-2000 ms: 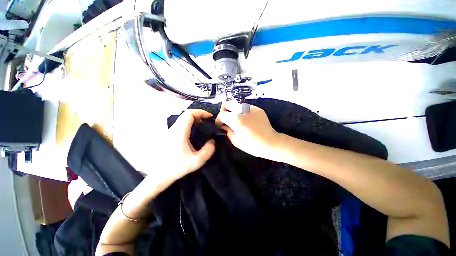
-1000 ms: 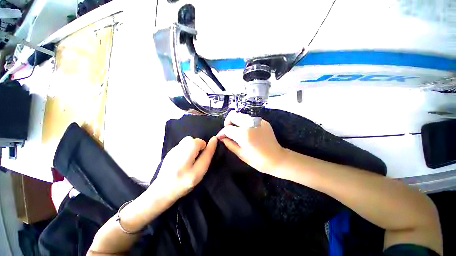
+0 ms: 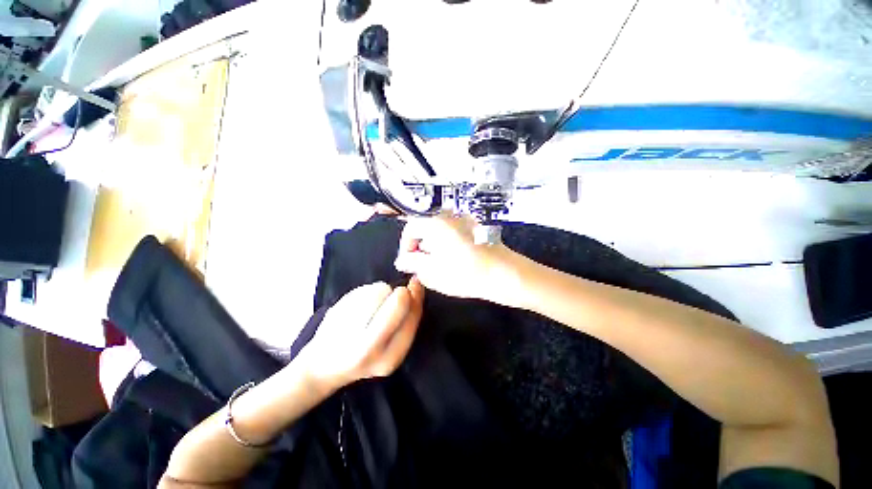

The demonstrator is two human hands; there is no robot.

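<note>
Black garment cloth (image 3: 421, 411) spreads over the table edge and down into the lap, with a speckled textured panel (image 3: 555, 368) on its right part. My left hand (image 3: 368, 329) is closed with its fingertips pinching the cloth in front of the machine. My right hand (image 3: 449, 256) is just beside it, fingers curled on the cloth close below the presser foot area (image 3: 486, 202). The fingertips meet near each other; what exactly lies between them is too small to tell. The white sewing machine head (image 3: 688, 138) with a blue stripe stands behind my hands.
A black tube-like cloth piece (image 3: 182, 315) lies at the left. A black flat device (image 3: 839, 279) lies at the right table edge. A dark box-like object (image 3: 31, 215) is at the far left, above a brown carton (image 3: 69, 380). A tan board (image 3: 158, 158) is at the back left.
My right hand has shifted slightly left, its fingers curling more. My left hand has closed from an open curve and sits a little lower. The camera view has shifted, moving the machine right in the picture.
</note>
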